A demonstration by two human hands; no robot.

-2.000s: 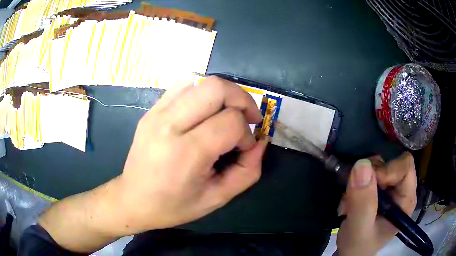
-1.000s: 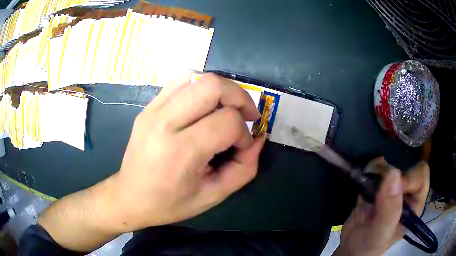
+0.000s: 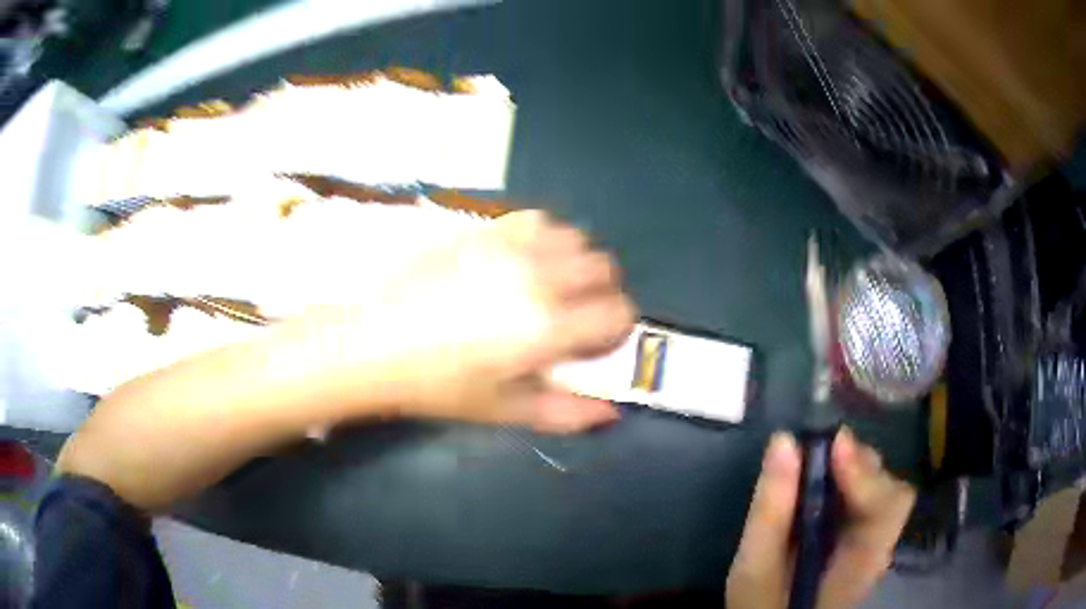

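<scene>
The white display module [image 3: 705,376] lies in a dark thin-rimmed holder on the green mat, with its blue and orange solder strip [image 3: 649,360] uncovered. My left hand [image 3: 524,327], blurred, is over the module's left end, with fingers on the upper edge and thumb on the lower; the palm side is hidden. A thin solder strand [image 3: 534,450] shows on the mat below the hand. My right hand [image 3: 822,518] grips the black handle of the soldering iron [image 3: 816,476], its silver tip pointing up, away from the module and just left of the round tip-cleaning tin [image 3: 896,330].
Overlapping rows of white modules with orange tabs [image 3: 393,133] lie at the left, beside a white foam tray [image 3: 54,149]. A black fan with a wire guard [image 3: 852,119] and a brown box [image 3: 1000,71] are at the upper right. Dark equipment stands along the right edge.
The view has shifted. The iron has left the module and now points up beside the tin. My left hand has opened from its pinch at the strip and reaches over the module's left end.
</scene>
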